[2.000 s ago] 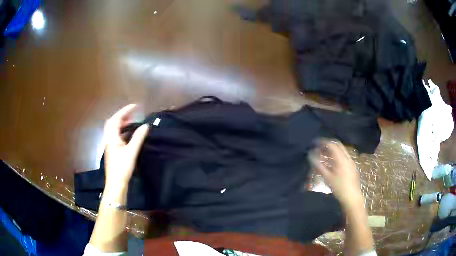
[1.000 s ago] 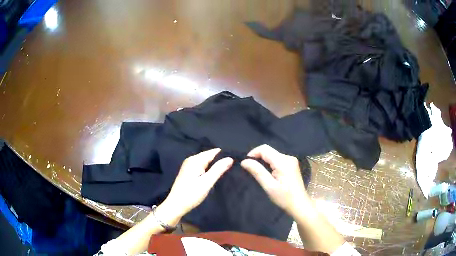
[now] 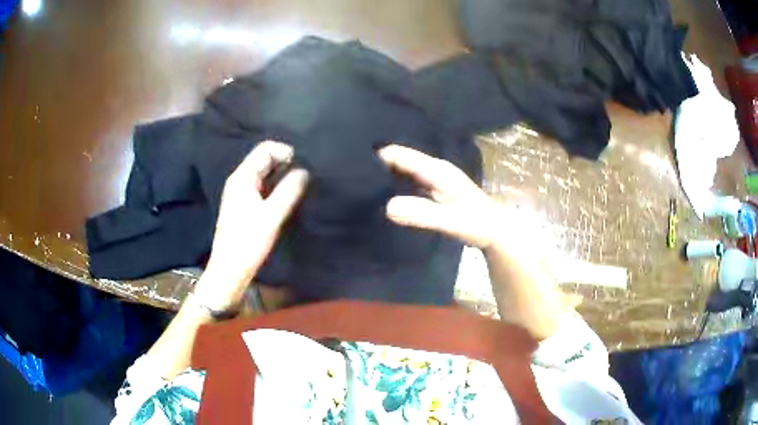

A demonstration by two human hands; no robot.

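A black garment lies spread and creased on the brown table, in front of the wearer's rust-brown apron. One sleeve reaches out to the right and folded parts lie at the left. My left hand is on the garment left of its middle, thumb and fingers curled around a bit of the black cloth. My right hand is over the garment right of its middle, fingers and thumb apart. The picture is slightly blurred, and no tool shows in either hand.
A pile of black garments lies at the upper right. White cloth, a yellow-green cutter and a spool lie at the right. A pale flat strip lies near the table's front edge. Blue plastic is below the table.
Since one second ago my hands have moved apart from each other over the garment. The view has tilted, so the garment and table sit higher and more apron and shirt show.
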